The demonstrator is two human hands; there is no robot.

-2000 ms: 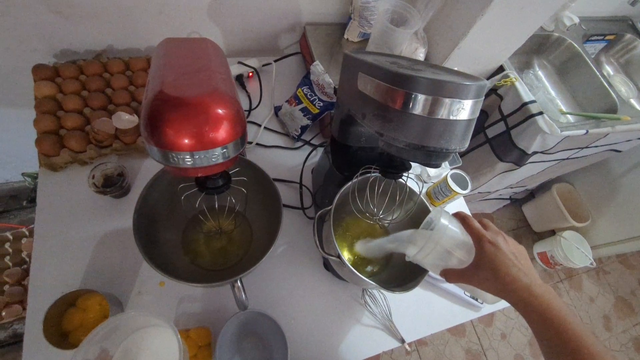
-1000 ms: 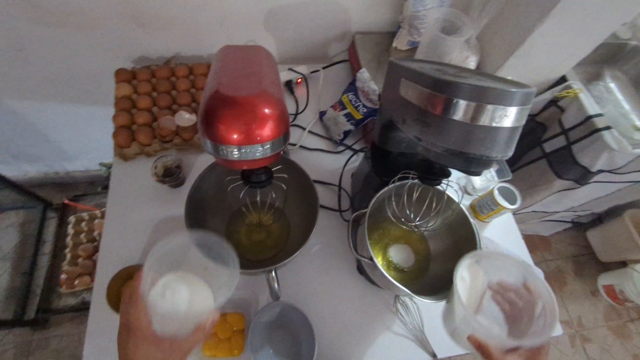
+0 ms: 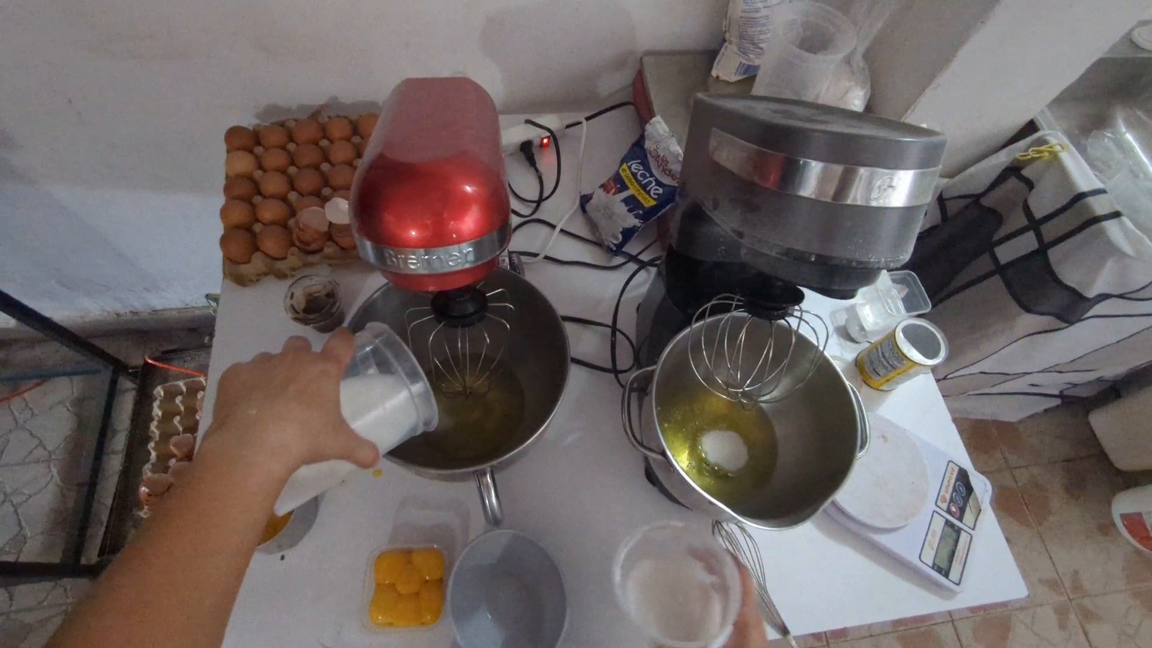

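My left hand (image 3: 283, 405) grips a clear plastic container (image 3: 382, 387) of white granules, tilted at the left rim of the metal bowl (image 3: 553, 387) under the red stand mixer (image 3: 432, 180). Clear liquid and a wire whisk are in that bowl. At the lower edge, my right hand (image 3: 749, 612) holds another clear plastic container (image 3: 677, 585), partly out of view. The two-handled steel bowl (image 3: 810, 450) under the grey stand mixer (image 3: 810, 171) holds yellowish liquid with a white mound (image 3: 723, 450) in it.
Egg yolks (image 3: 408, 585) sit in a small tub beside a grey bowl (image 3: 508, 589). A hand whisk (image 3: 751, 562) and a kitchen scale (image 3: 909, 495) lie at the right. Brown eggs (image 3: 273, 180) fill a carton at the back left. Cables (image 3: 594, 346) run between the mixers.
The left hand's container has moved from the table's front to the red mixer's bowl and is now tilted. My right hand, at the grey mixer's bowl two seconds ago, is now below it.
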